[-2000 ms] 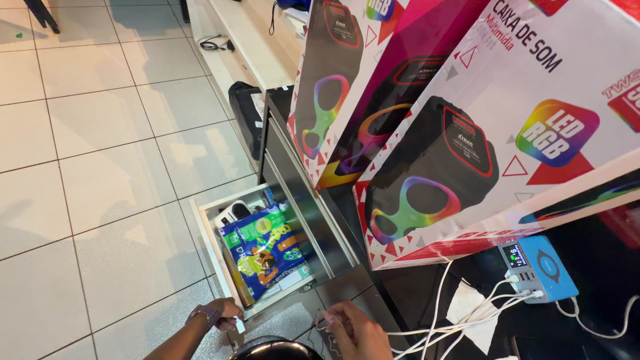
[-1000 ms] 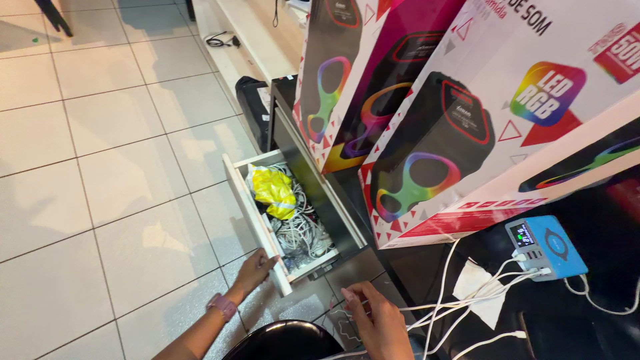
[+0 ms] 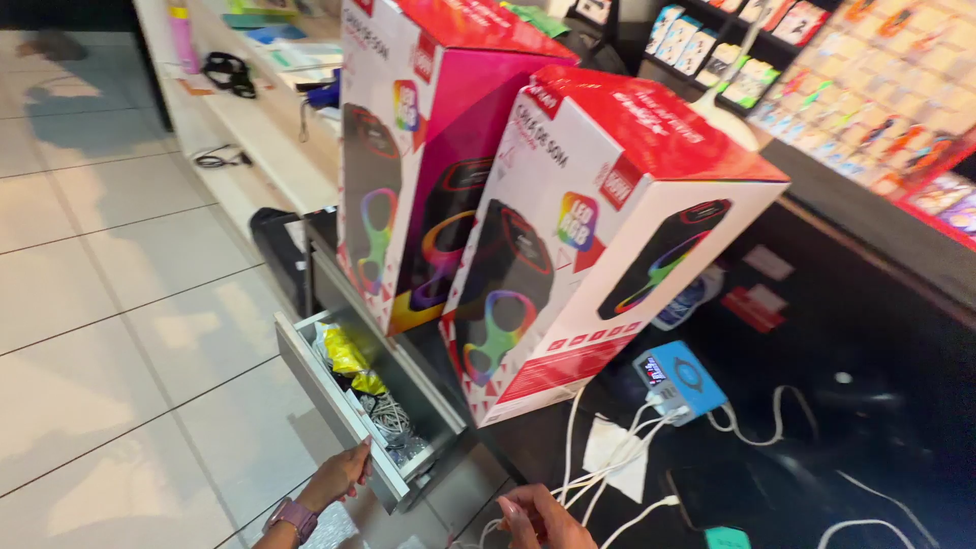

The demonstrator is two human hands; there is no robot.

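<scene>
My left hand [image 3: 345, 476], with a watch [image 3: 291, 521] on the wrist, is at the front panel of a pulled-out drawer [image 3: 335, 408], its fingers at the top edge. Inside the drawer lie a yellow plastic package [image 3: 351, 362] and a heap of grey-white cables [image 3: 389, 418]. At the bottom edge of the view my right hand [image 3: 543, 518] has its fingers curled beside white charging cables [image 3: 602, 480]; whether it holds one of them cannot be told. Those cables run to a blue multi-port USB charger [image 3: 682, 381] on the black desk.
Two tall speaker boxes [image 3: 564, 252] stand on the desk beside the drawer. A dark smartphone [image 3: 717, 488], a paper napkin [image 3: 616, 457] and a bottle [image 3: 690, 297] are on the desk. Shelves [image 3: 267, 160] stand behind, left of the boxes. Accessories hang on the far wall [image 3: 862, 114].
Two seconds ago a drawer with a blue and green package was out; one second ago the drawer with the yellow package was out. The view has since swung up and right.
</scene>
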